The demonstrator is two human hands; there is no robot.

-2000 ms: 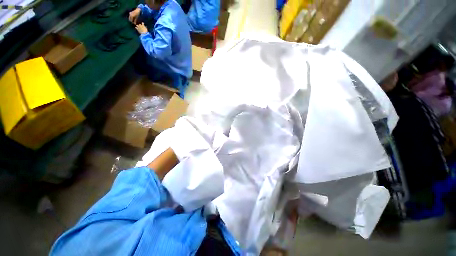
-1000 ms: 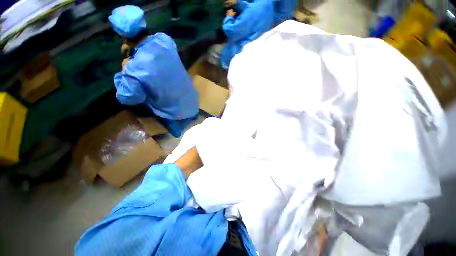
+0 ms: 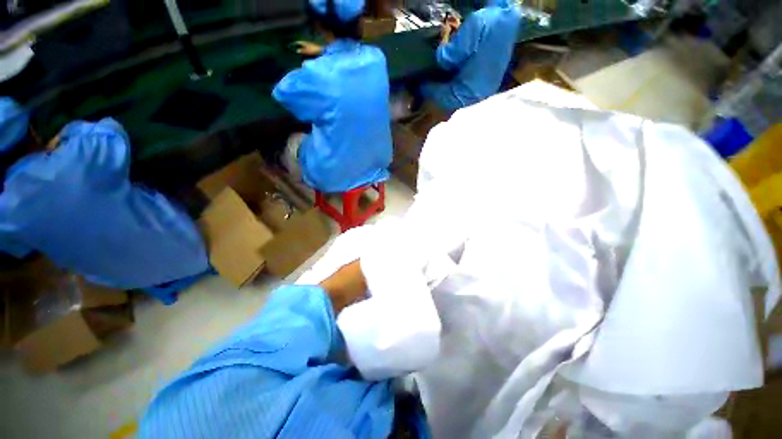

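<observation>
A huge crumpled pile of white wrapping paper fills the middle and right of the view, held against the wearer's front. My left hand comes from a light blue sleeve at lower left. Only the wrist and part of the hand show; the fingers are hidden in the white paper, which bulges around them. My right hand cannot be made out; the pile covers that side, and only a small blurred skin-toned patch shows at the bottom under the paper.
Workers in blue smocks sit along a green bench at the left and back, one on a red stool. Open brown cartons stand on the floor behind them. Yellow cartons are at the right edge.
The view has moved forward along the bench and turned. The yellow box at left has left the view, and more seated workers and a red stool show. The paper is still held.
</observation>
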